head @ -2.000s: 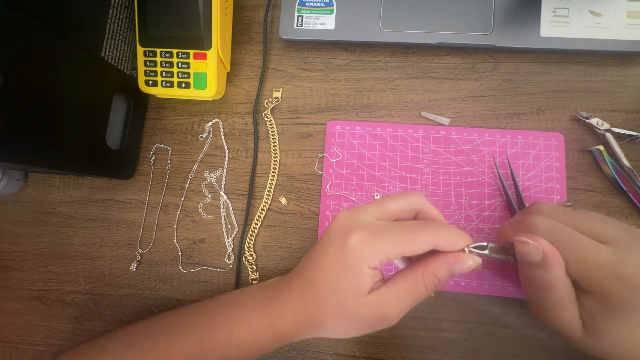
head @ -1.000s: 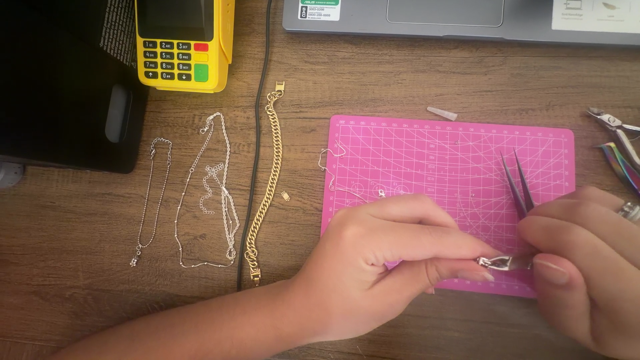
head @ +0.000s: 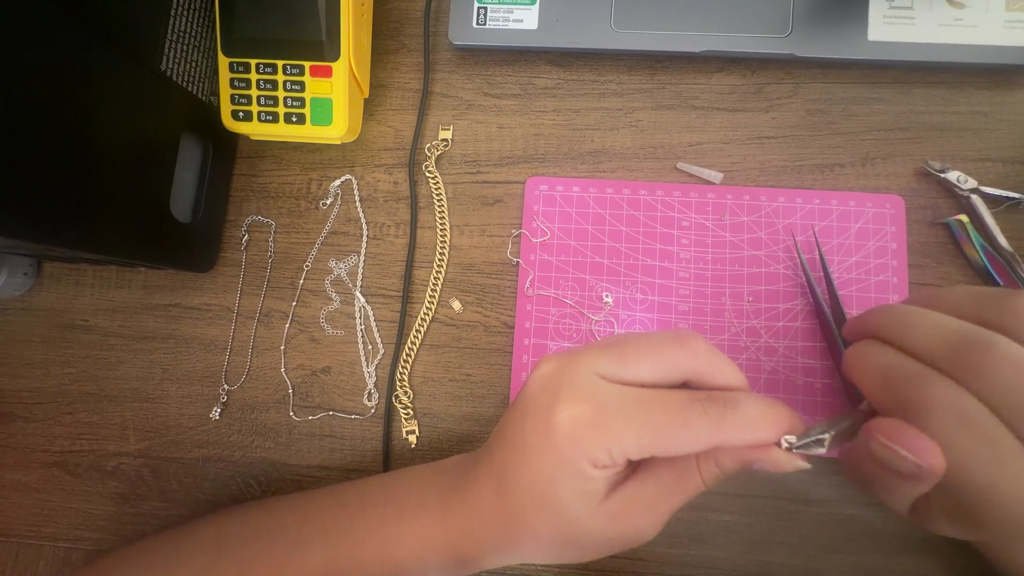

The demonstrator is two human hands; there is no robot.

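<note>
My left hand (head: 640,448) pinches a tiny metal jewelry piece (head: 788,442) between thumb and forefinger over the near edge of a pink cutting mat (head: 720,240). My right hand (head: 944,416) holds metal pliers (head: 828,436), whose jaw tips meet the small piece. Dark pointed tweezers (head: 824,312) are also in my right hand, their two tips apart and pointing away over the mat. A thin silver chain (head: 560,296) with a clasp (head: 606,299) lies on the mat's left side, partly off its edge. The piece's exact shape is hidden by the fingertips.
Left of the mat lie a gold chain bracelet (head: 436,272), a small gold link (head: 456,305), a black cable (head: 410,264) and silver necklaces (head: 360,240), (head: 240,304). A yellow card terminal (head: 352,88), laptop (head: 680,44) and black tray (head: 184,240) stand behind; more pliers (head: 964,180) lie right.
Both hands stay together at the small piece, with the pliers shifting slightly around it. The view has moved a little.
</note>
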